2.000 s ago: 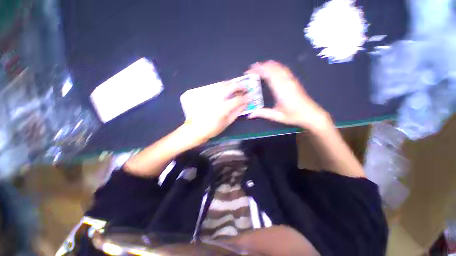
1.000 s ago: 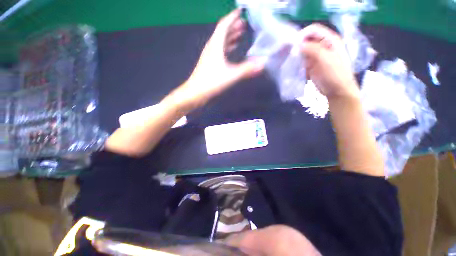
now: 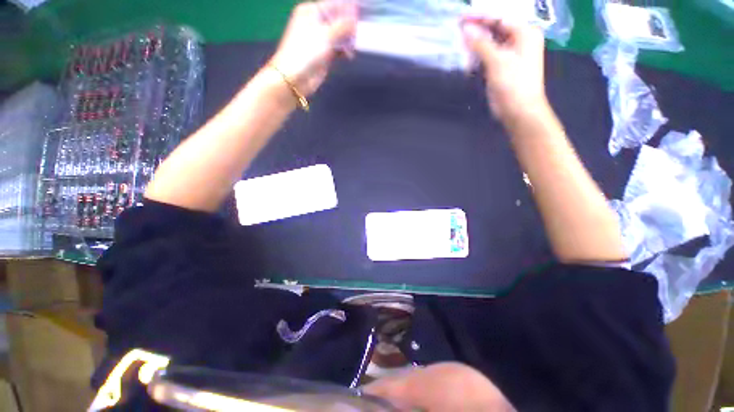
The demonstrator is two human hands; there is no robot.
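My left hand and my right hand are raised at the top of the view, over the far part of the bench. Between them they hold a clear plastic bag by its two sides. A whitish band shows in it; blur hides whether a case is inside. A white plastic case with a coloured right end lies near the bench's front edge. A plain white case lies to its left, slightly tilted.
Clear blister trays with rows of red parts stand at the left. Crumpled bags lie at the right. Bagged units lie on the green far border. Cardboard boxes are below the bench edge.
My hands have moved up and apart, and the bag between them is now stretched flat. A second ago it hung loosely near my right hand. The view has shifted, so both cases appear further right.
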